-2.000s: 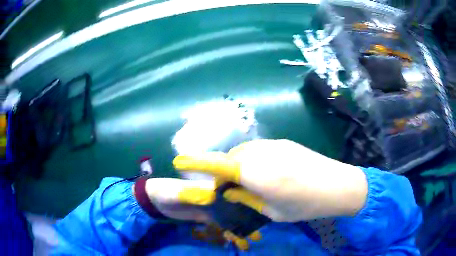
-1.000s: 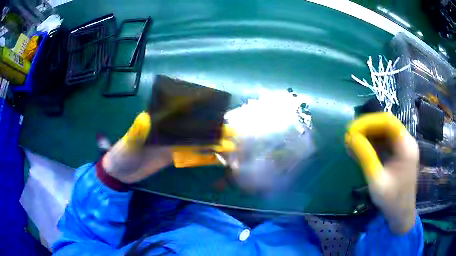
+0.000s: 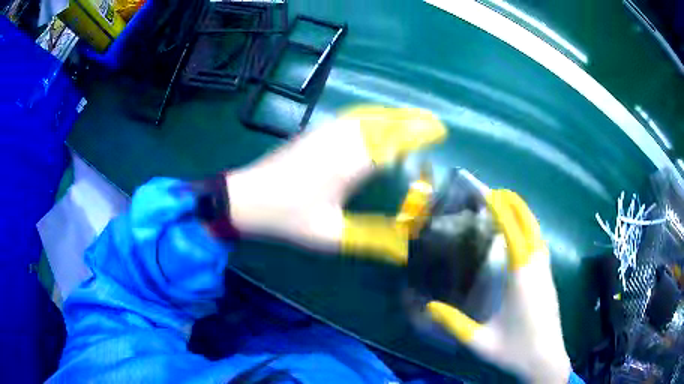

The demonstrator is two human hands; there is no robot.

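A dark glossy LCD panel (image 3: 454, 244) is held above the bench mat, right of centre, blurred. An orange flex cable (image 3: 415, 204) shows at its left edge. My right hand (image 3: 521, 300) grips the panel from the right, yellow finger cots along its side and below it. My left hand (image 3: 322, 184) is left of the panel, its yellow-covered fingers spread apart. The lower fingers are close to the flex cable; whether they touch it is unclear. A pale, shiny clear film (image 3: 491, 281) shows around the panel's lower right, partly hidden.
Thin black panel frames (image 3: 259, 94) lie at the upper left, beside a blue bin (image 3: 124, 45) with yellow items. White sticks (image 3: 628, 232) lie at the right, by the clear tray (image 3: 667, 187). White paper (image 3: 79, 217) is at the left bench edge. The pale conveyor edge (image 3: 555, 79) curves behind.
The panel was in my left hand and is now in my right. My right hand came in from the tray side; my left hand's fingers opened. The view has shifted.
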